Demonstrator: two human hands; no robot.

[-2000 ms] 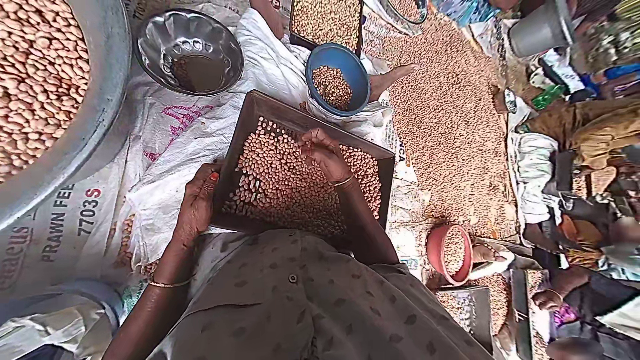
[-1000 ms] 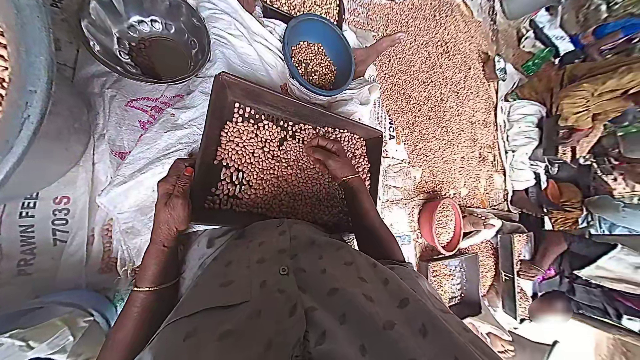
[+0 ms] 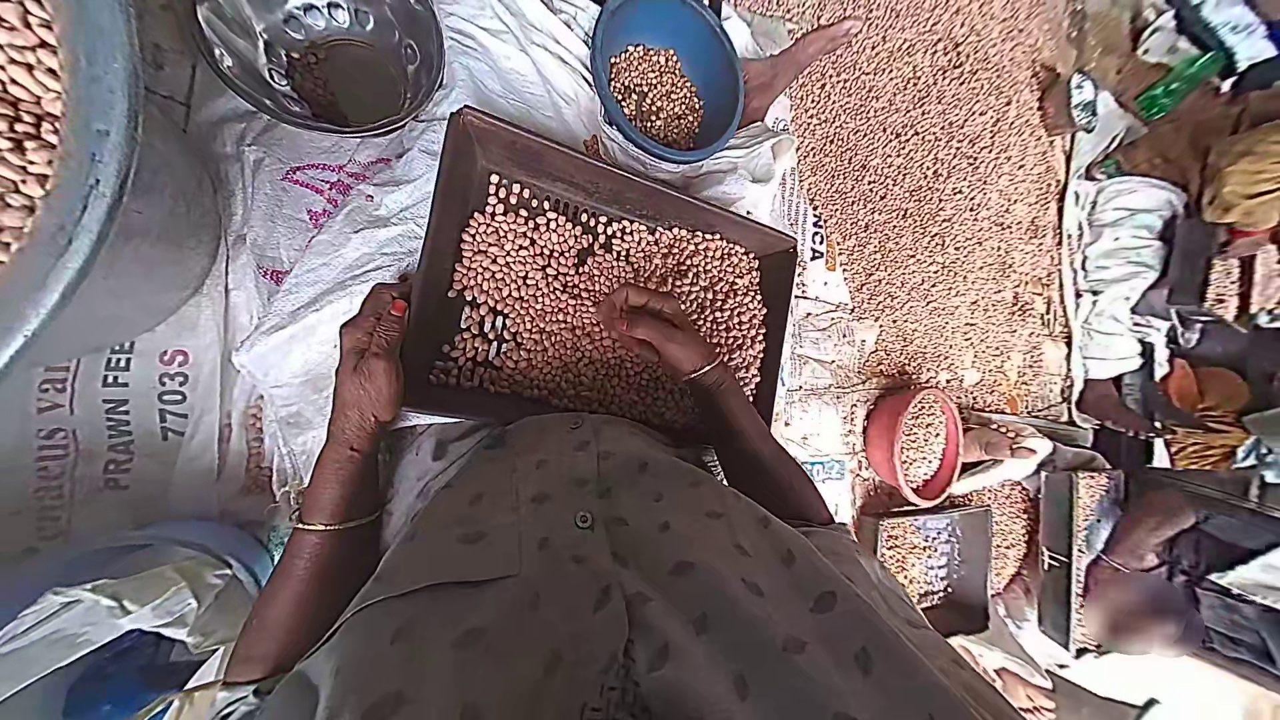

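A dark rectangular sieve tray [image 3: 620,170] lies tilted at my lap, its slotted bottom largely covered by pinkish shelled peanuts [image 3: 540,260]. My left hand [image 3: 372,355] grips the tray's left wall, thumb on the rim. Over the peanuts, right of the middle, is my right hand [image 3: 655,330], fingers bent down and touching them; whether a nut is between the fingertips cannot be told. Just beyond the tray's far wall stands a blue plastic bowl [image 3: 725,90] partly filled with nuts. A steel bowl [image 3: 420,85] with a little dark matter in it is at the upper left.
A large metal basin [image 3: 110,190] of peanuts stands at the left edge, a bluish tub [image 3: 215,545] below it. White woven sacks [image 3: 300,230] lie under the tray. Peanuts [image 3: 930,200] cover the ground at right, near a red bowl [image 3: 885,440]. Other people sit further right with trays.
My right hand stays over the peanuts, its fingers more curled than two seconds ago. My left hand keeps its hold on the tray. The view has shifted somewhat.
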